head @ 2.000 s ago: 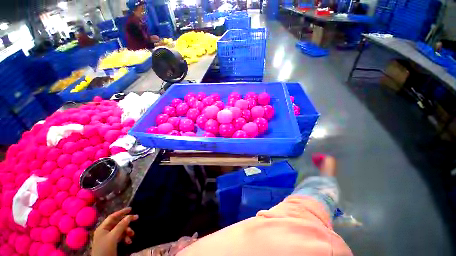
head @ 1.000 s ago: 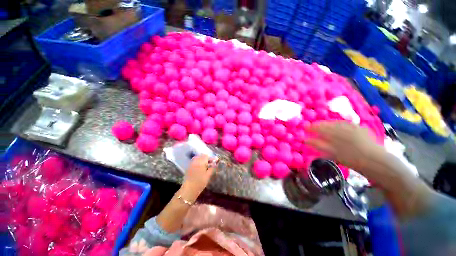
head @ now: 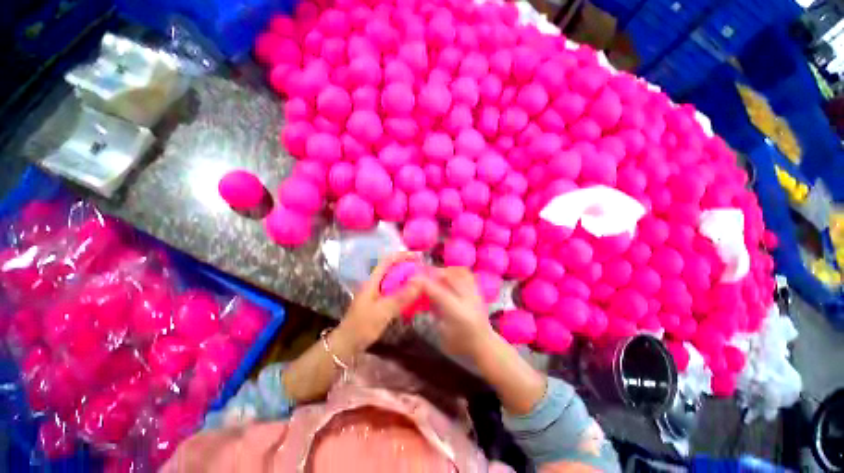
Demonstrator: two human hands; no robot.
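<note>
My left hand [head: 368, 305] and my right hand [head: 453, 300] are together at the bench's front edge. A pink ball [head: 401, 277] shows between them, and a redder patch of pink shows just below it. My fingers are blurred, so the exact grip is hard to see. A clear poly bag [head: 356, 251] lies on the bench just beyond my left hand. The large heap of pink balls [head: 444, 139] spreads beyond both hands. One loose pink ball [head: 242, 190] sits apart on the bench at left.
A left blue bin [head: 264, 334] holds filled bags [head: 111, 323]. Two stacks of empty bags [head: 97, 148] lie at far left. A metal cup [head: 639, 372] stands right of my hands. White cloths [head: 592, 211] lie on the heap. Blue crates stand behind.
My right hand has come in from the right over the heap to meet my left hand. Pink balls now show between my hands. The view has shifted closer to the bench.
</note>
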